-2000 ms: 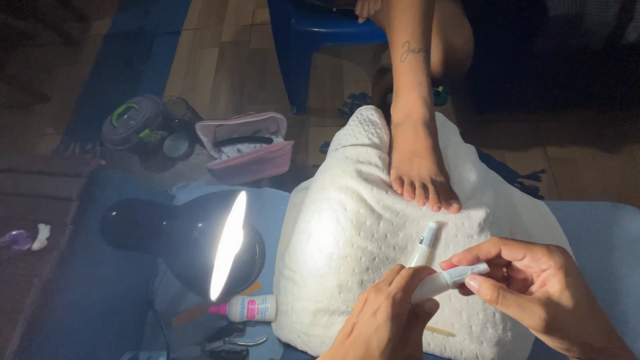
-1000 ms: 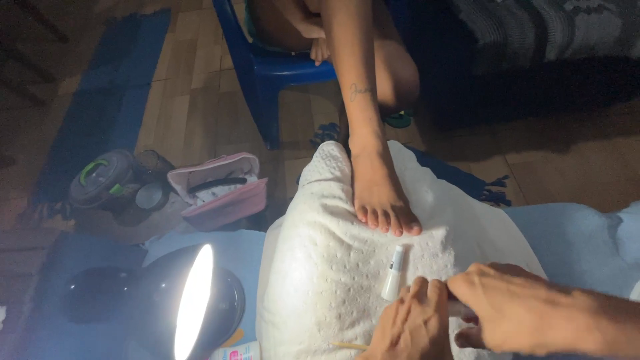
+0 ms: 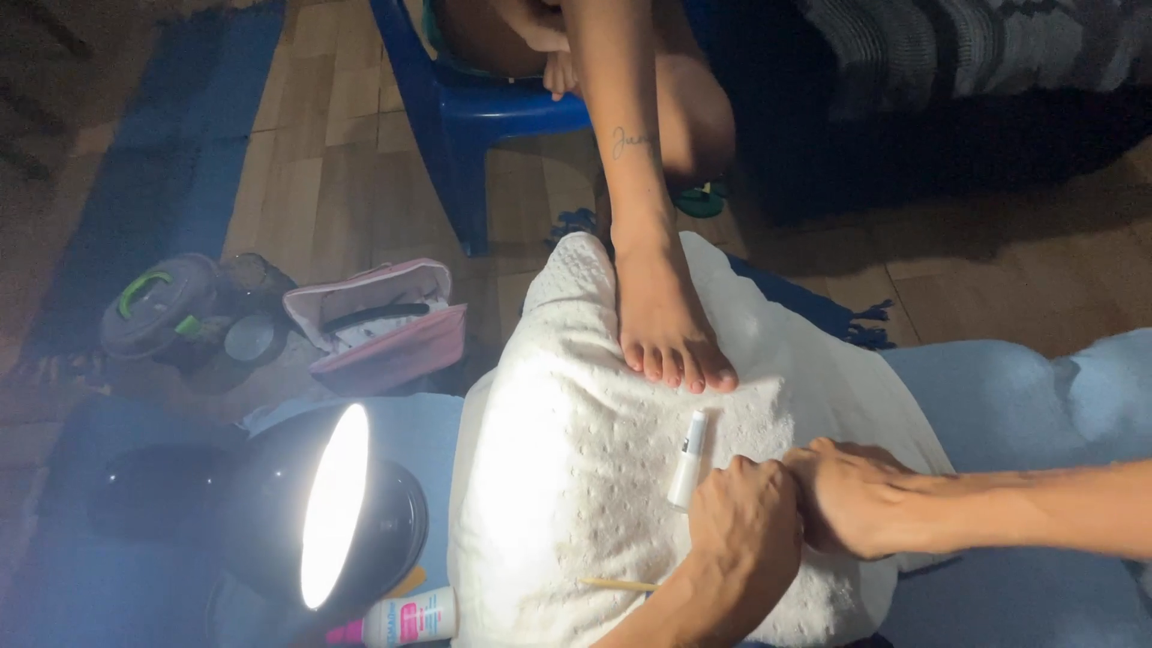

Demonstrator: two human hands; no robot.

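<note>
My left hand (image 3: 745, 522) and my right hand (image 3: 850, 499) are closed and touch each other over a white towel (image 3: 585, 432). What lies inside them is hidden by the fingers. Just left of my left hand, a white nail polish bottle (image 3: 688, 463) lies on the towel. A thin wooden stick (image 3: 619, 584) rests partly under my left forearm. Another person's bare foot (image 3: 666, 315) is set on the towel above the bottle, toes toward my hands.
A lit lamp (image 3: 335, 508) with a dark base stands at left, beside a plastic bottle (image 3: 409, 619) with a pink cap. Beyond are an open pink case (image 3: 391, 351) and a lidded container (image 3: 162, 306). The other person sits on a blue plastic chair (image 3: 513, 103).
Two seconds ago my hands were apart at the fingers, with a white polish bottle held between them; now they are pressed together and that bottle is out of sight. The view has shifted.
</note>
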